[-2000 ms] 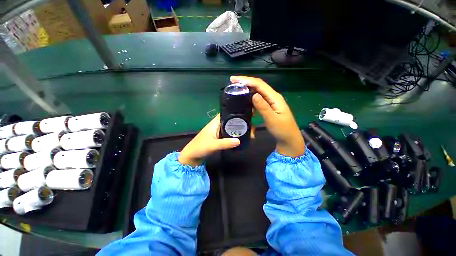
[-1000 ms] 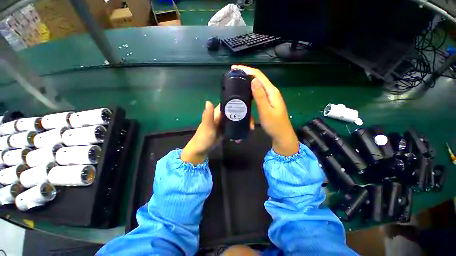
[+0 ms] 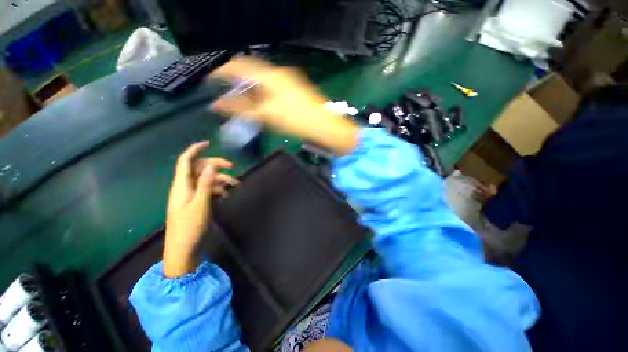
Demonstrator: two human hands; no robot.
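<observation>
A black cylindrical unit is blurred above the green bench, beyond the black tray. My right hand is blurred too and holds the unit, with fingers and thumb across it; a shiny end shows between them. My left hand is over the tray's left part, fingers apart and slightly curled, not touching the unit; I see nothing in it. The divided black tray lies below both hands, partly hidden by my left hand and sleeves.
Black units are heaped at right, beside a small white unit. White units stand at lower left. A person in dark clothing is at right, a hand near a pale bag. Keyboard and cartons are further off.
The view has swung right, bringing in the person and cartons. My left hand has let go of the black unit and moved apart from it; my right hand still holds the unit.
</observation>
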